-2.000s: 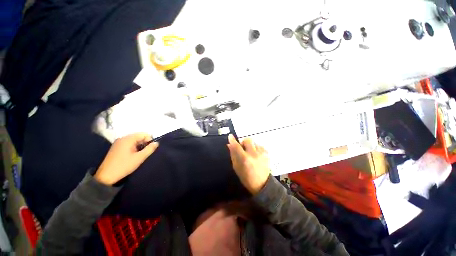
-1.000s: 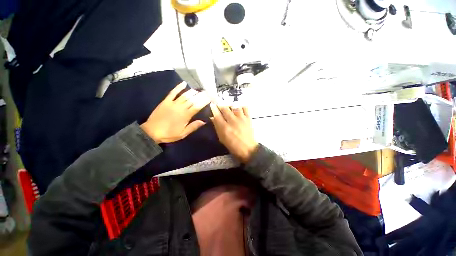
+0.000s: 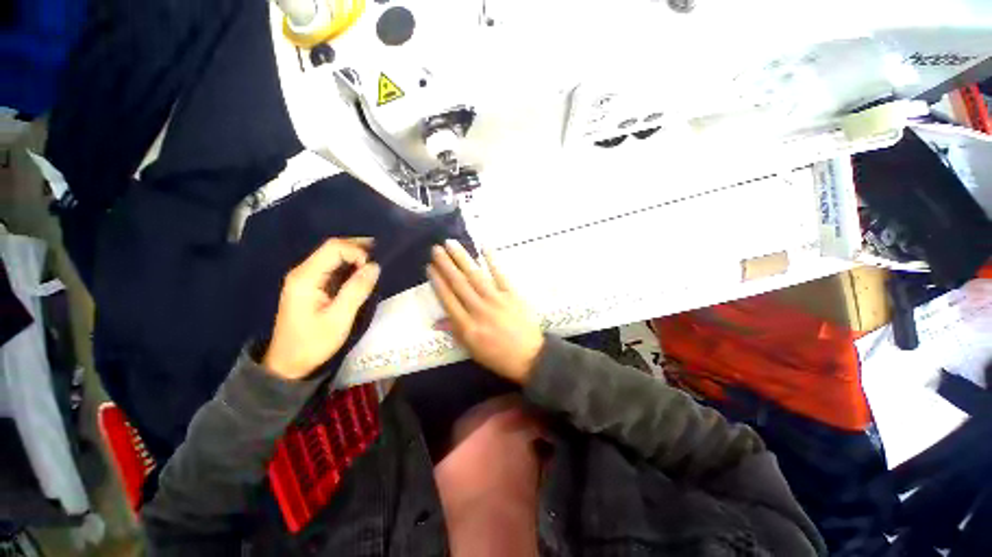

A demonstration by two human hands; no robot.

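A dark garment piece (image 3: 223,272) lies over the left of the white sewing machine bed (image 3: 653,245) and reaches the presser foot and needle area (image 3: 446,187). My left hand (image 3: 323,305) is at the cloth left of and nearer than the needle, fingers curled with thumb and fingertips close together on the dark cloth. My right hand (image 3: 484,308) lies palm down with fingers extended, fingertips on the cloth's right edge just below the presser foot. The cloth under the foot is partly hidden by the machine head.
The accessory tray (image 3: 835,212) holds a dark flat phone (image 3: 922,205) at the right end. An orange basket (image 3: 761,364) and white paper (image 3: 908,375) lie below it. Red plastic crates (image 3: 326,457) are near my lap. Blue cloth is at the upper left.
Both hands have moved from close beside the needle to nearer my body, with the left hand now curled at the cloth. The machine head appears shifted left in view.
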